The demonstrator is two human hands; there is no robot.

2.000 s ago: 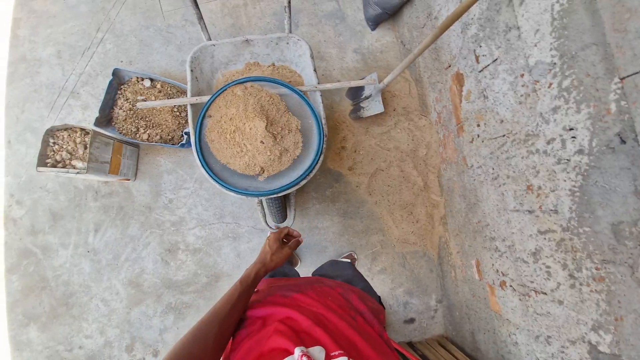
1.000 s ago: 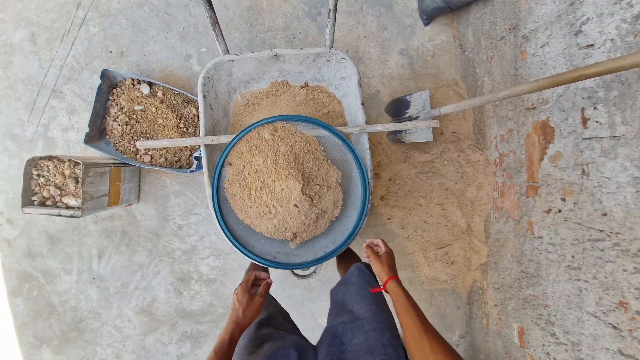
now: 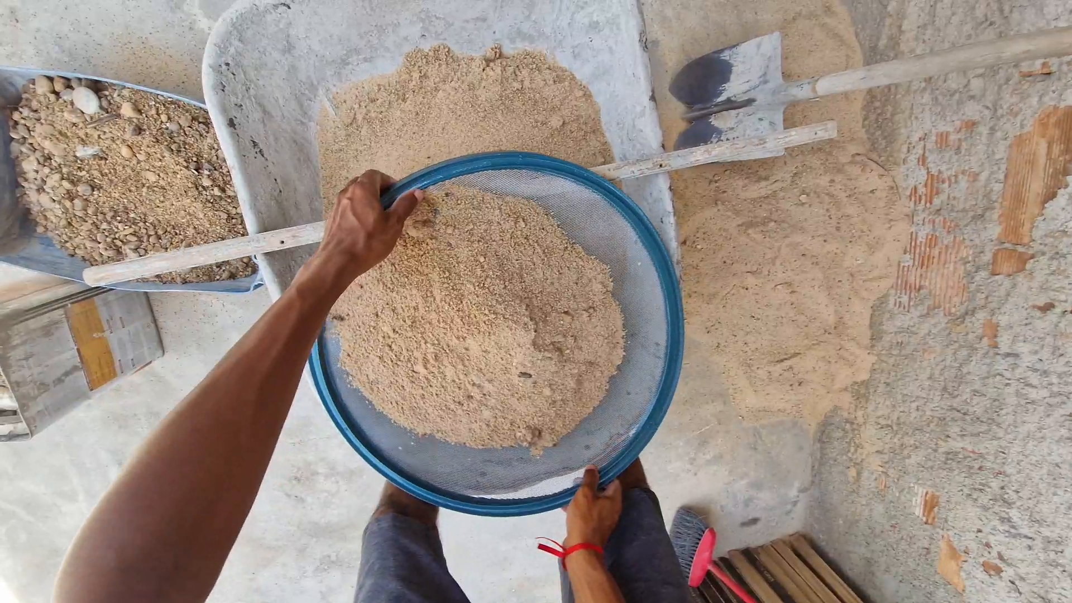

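Observation:
A round sieve with a blue rim (image 3: 670,335) and fine mesh carries a mound of sand (image 3: 486,327). My left hand (image 3: 364,219) grips the rim at its upper left, thumb on top. At the lower right of the rim, my right hand (image 3: 593,509), with a red string at the wrist, holds it too. Under the sieve a wooden stick (image 3: 720,153) crosses the metal wheelbarrow tray (image 3: 276,100). More sand (image 3: 469,105) lies in the tray behind the sieve. The fingers' undersides are hidden by the rim.
A blue-edged container (image 3: 243,285) of gravel and a metal can (image 3: 92,339) stand at the left. A shovel (image 3: 737,92) lies at the right over spilled sand (image 3: 787,276), near a rough wall (image 3: 988,419). A broom (image 3: 691,540) and wooden boards (image 3: 787,574) are at the lower right.
Both hands, free of the sieve a second ago, now hold its rim. The left has moved up to the rim's upper left. The view is much closer.

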